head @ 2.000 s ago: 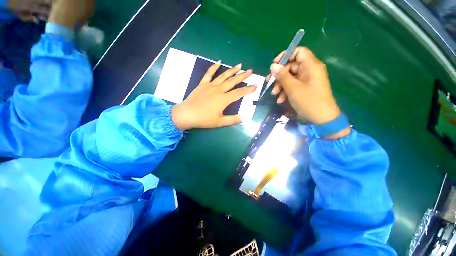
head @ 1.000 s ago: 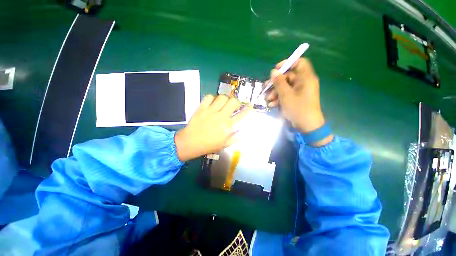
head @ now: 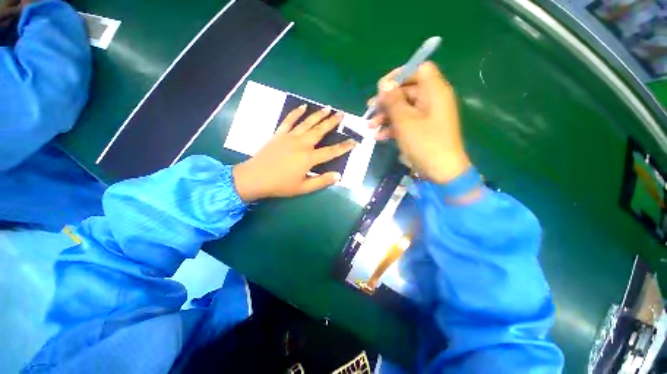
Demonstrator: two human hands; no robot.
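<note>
A white release sheet (head: 252,120) with a black block in its middle lies on the dark-green bench. My left hand (head: 289,157) lies flat on it, fingers spread over the black block. My right hand (head: 420,120) holds tweezers (head: 420,57) in a pen grip at the sheet's right edge; the tip is blurred, and I cannot tell if it holds a piece. A tablet unit (head: 380,245) with an orange-brown ribbon cable (head: 391,261) lies below my right hand, partly hidden by my right sleeve.
A wide black strip sheet (head: 190,84) lies left of the white sheet. Another person's blue sleeve (head: 44,80) is at the upper left, near a small white-edged piece (head: 101,31). Another tablet unit (head: 647,182) is at the right edge. Tablet parts with clear film (head: 630,329) lie lower right.
My left hand has moved from the tablet unit onto the white sheet. My right hand and the tweezers have moved from the tablet's board to the sheet's edge. The camera view has turned.
</note>
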